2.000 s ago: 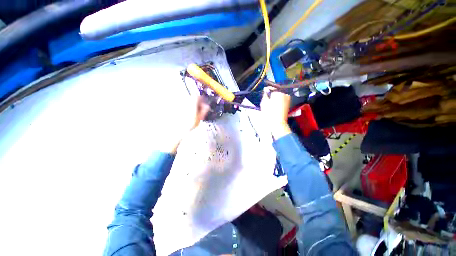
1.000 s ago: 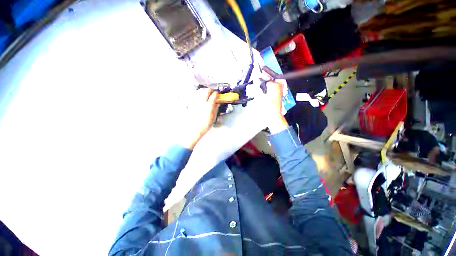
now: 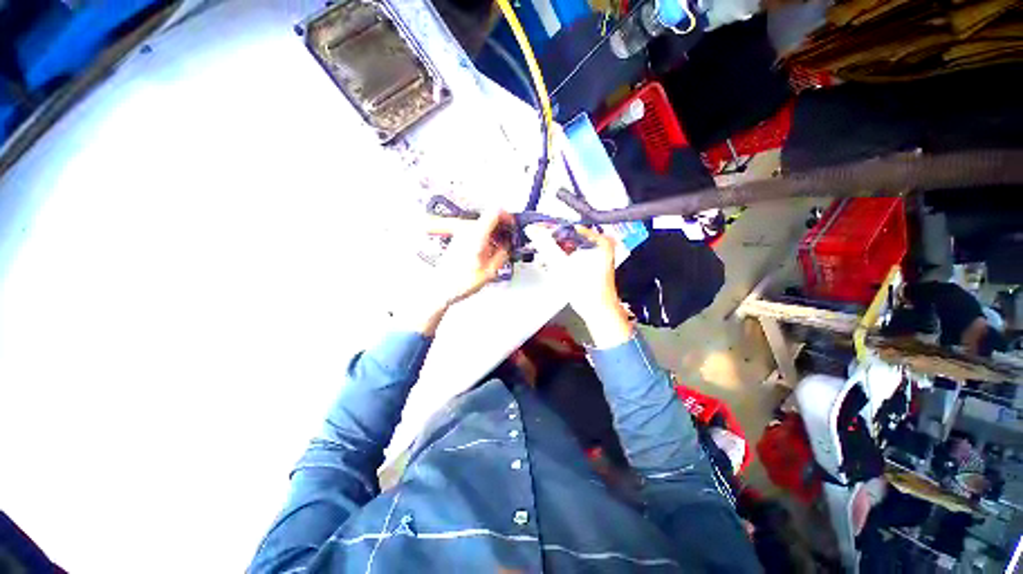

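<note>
The dark steam hose and cable [image 3: 542, 168] come down from a yellow line above and meet at my hands. My left hand [image 3: 485, 260] is closed around the dark hose end of the steam iron [image 3: 518, 249]. Glare and my fingers hide most of the iron. My right hand [image 3: 597, 267] is just to the right, with its fingertips closed on a dark hose piece [image 3: 574, 233]. A dark loop [image 3: 447, 206] lies just beyond my left hand. The metal iron rest [image 3: 376, 67] lies on the table farther off and holds no iron.
The white ironing table cover [image 3: 202, 292] spreads to the left. A thick brown hose [image 3: 808, 182] crosses at the right. A light blue tray [image 3: 600, 163] lies at the table end. Red crates [image 3: 855, 247], dark cloth [image 3: 673, 275] and a wooden frame [image 3: 802, 316] are beyond the table end.
The iron first stood on the rest; it has come off toward me. Both hands have moved nearer my body. Since the last earlier frame they have lowered slightly and the orange handle has gone from clear view.
</note>
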